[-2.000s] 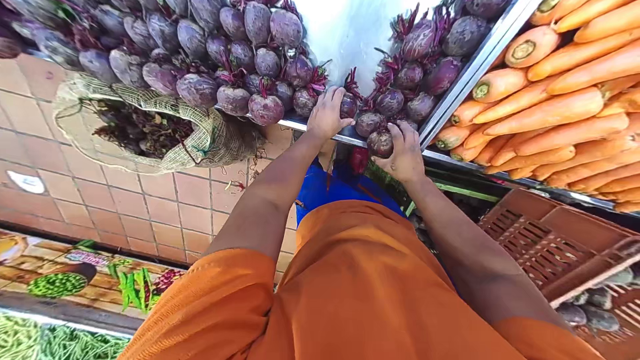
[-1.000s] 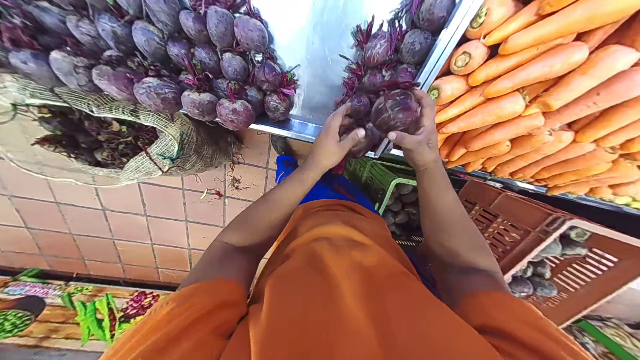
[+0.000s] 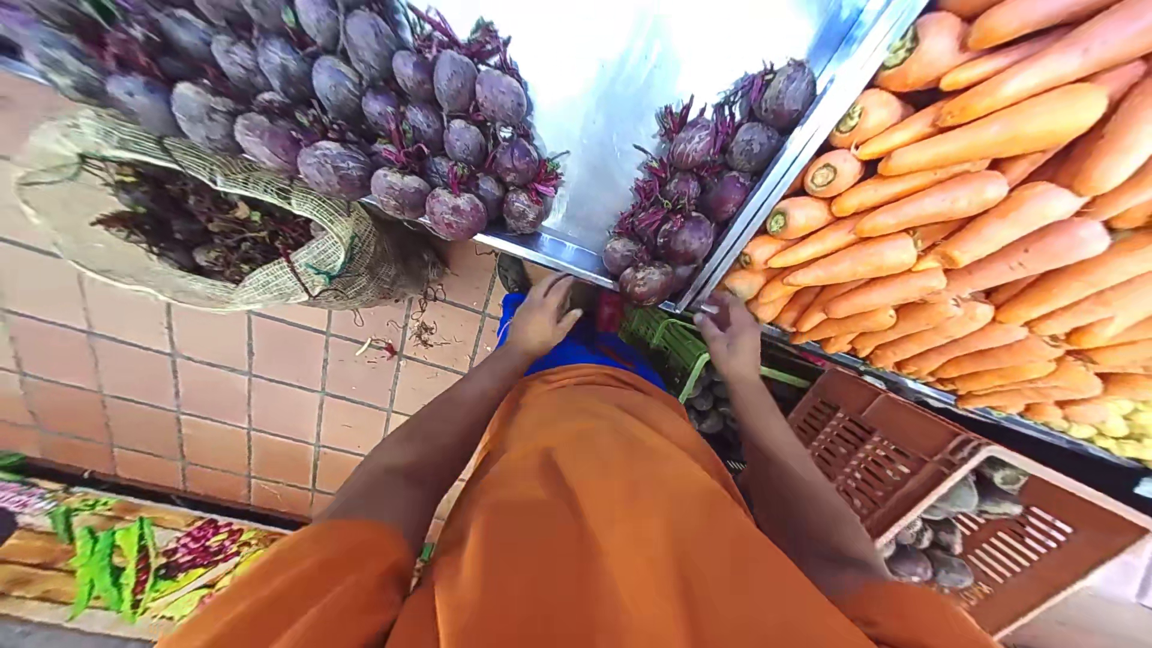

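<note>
My left hand (image 3: 542, 317) is empty, thumb and fingers apart, in front of the metal display tray's front edge (image 3: 558, 253). My right hand (image 3: 727, 331) is also empty, its fingers loosely spread near the tray's corner, below the small heap of beetroots (image 3: 686, 238). That heap leans against the metal divider (image 3: 801, 155). A larger pile of beetroots (image 3: 336, 165) covers the left part of the display, stems among the roots. Bare shiny metal (image 3: 612, 117) shows between the two groups.
Carrots (image 3: 954, 225) fill the section right of the divider. A mesh sack (image 3: 346, 247) of beetroots and stems stands on the tiled floor (image 3: 288, 378) at left. Below the display are a green crate (image 3: 670, 342) and a brown plastic crate (image 3: 886, 441); beetroots lie by the latter's slatted wall.
Both hands have come away from the beetroots they were touching and have drawn back to the display's front edge. The large beetroot held one second ago has left my right hand.
</note>
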